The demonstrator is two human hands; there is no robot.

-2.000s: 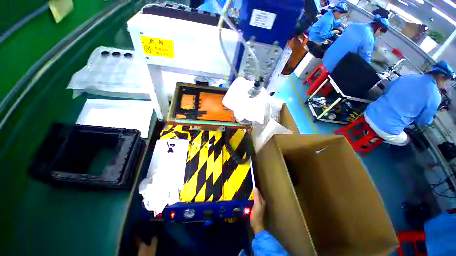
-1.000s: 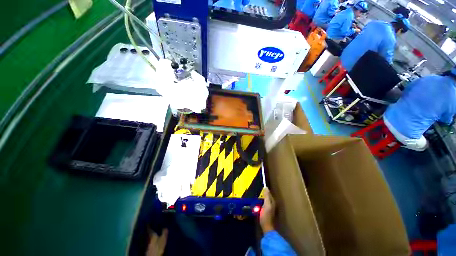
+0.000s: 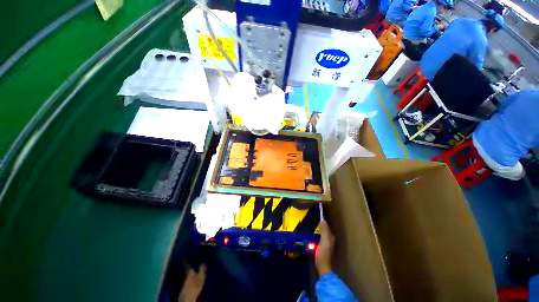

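Observation:
The orange fixture (image 3: 275,162) sits on the platform in front of the machine head, inside its tan-green rim, with a black housing around the orange plate. Yellow-black hazard tape (image 3: 275,213) shows in front of it. My left hand (image 3: 192,284) is at the bottom, below the left end of the control panel (image 3: 266,243); it is dark and its fingers are hard to read. My right hand (image 3: 324,250) is at the panel's right end, beside a red light; its fingertips are partly hidden against the machine's side. No part shows in either hand.
A stack of black housings (image 3: 184,171) lies on the green bench at left, near white sheets (image 3: 171,122) and a white tray (image 3: 162,74). The machine head (image 3: 266,53) stands behind the fixture. An open carton (image 3: 431,230) is at right. Seated people in blue are beyond.
The fixture has come forward from under the machine head and covers much of the hazard tape. The head has shifted sideways along the beam. My hands stay near the panel's ends.

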